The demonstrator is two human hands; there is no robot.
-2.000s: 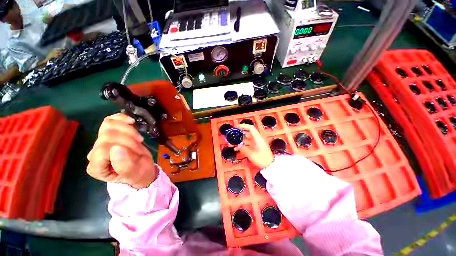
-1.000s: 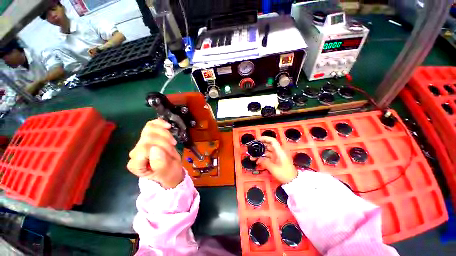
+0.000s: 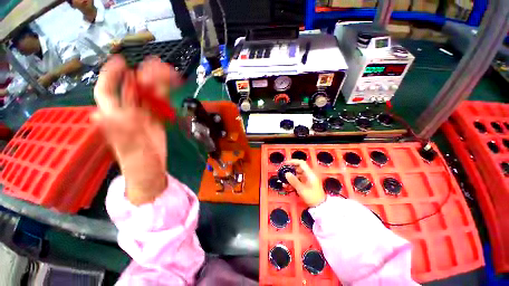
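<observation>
My left hand (image 3: 137, 111) is raised and blurred at the long red grip (image 3: 159, 105) of the dark toggle clamp (image 3: 203, 127). The grip shows between its fingers; exact finger contact is unclear. The clamp stands on an orange-brown base plate (image 3: 248, 181) with a small metal nest (image 3: 229, 180). My right hand (image 3: 307, 184) holds a round black unit (image 3: 286, 174) between its fingertips, over the left part of the second row of the red-orange tray (image 3: 410, 209). Black discs (image 3: 280, 256) sit in several pockets; pockets at the right are bare.
Red-orange trays stand stacked at left (image 3: 53, 156) and right (image 3: 485, 151). Behind are a controller (image 3: 287, 92), a power supply (image 3: 374, 75), a white strip (image 3: 262, 123) and black discs (image 3: 363, 122). A thin wire (image 3: 410, 224) loops over the tray. People in white sit back left.
My left hand has risen from the fist beside the clamp, and the red grip now shows, swung up and left. My right hand still holds the unit over the tray. The view has shifted.
</observation>
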